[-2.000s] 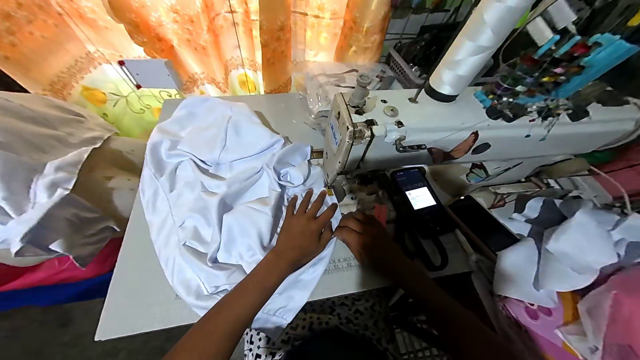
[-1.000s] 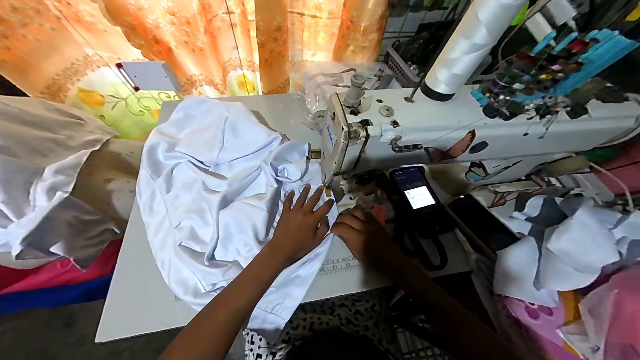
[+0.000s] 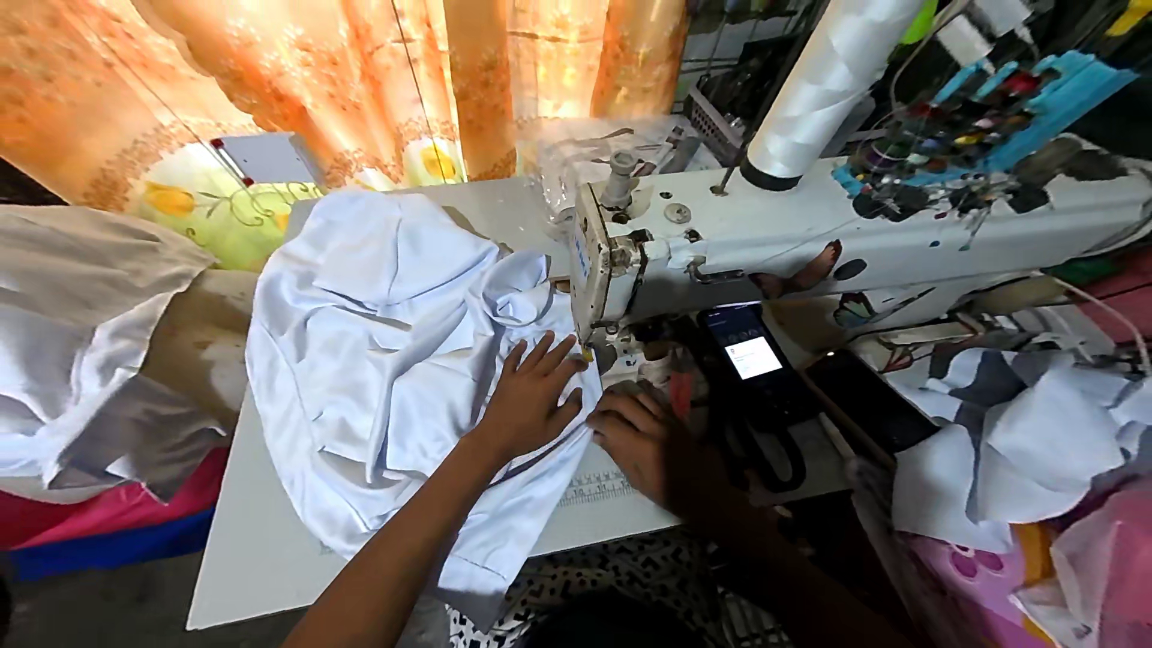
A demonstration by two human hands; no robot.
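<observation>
A white satiny garment (image 3: 387, 315) lies bunched on the sewing table, its right edge at the needle area of an industrial sewing machine (image 3: 603, 261). My left hand (image 3: 535, 400) rests flat on the cloth just in front of the presser foot, fingers spread. Beside it, my right hand (image 3: 639, 432) has its fingers curled at the cloth's right edge; whether they pinch the fabric cannot be made out. The needle itself is too small to tell. Between and below the hands, a printed ruler scale (image 3: 594, 488) shows on the tabletop.
Right of the machine head lie a lit smartphone (image 3: 756, 360) and a dark phone (image 3: 868, 400). White cloth scraps (image 3: 1035, 441) are piled at the right. A large thread cone (image 3: 828, 90) and a blue bobbin rack (image 3: 1053, 108) stand on the machine. More fabric (image 3: 99, 333) hangs at the left.
</observation>
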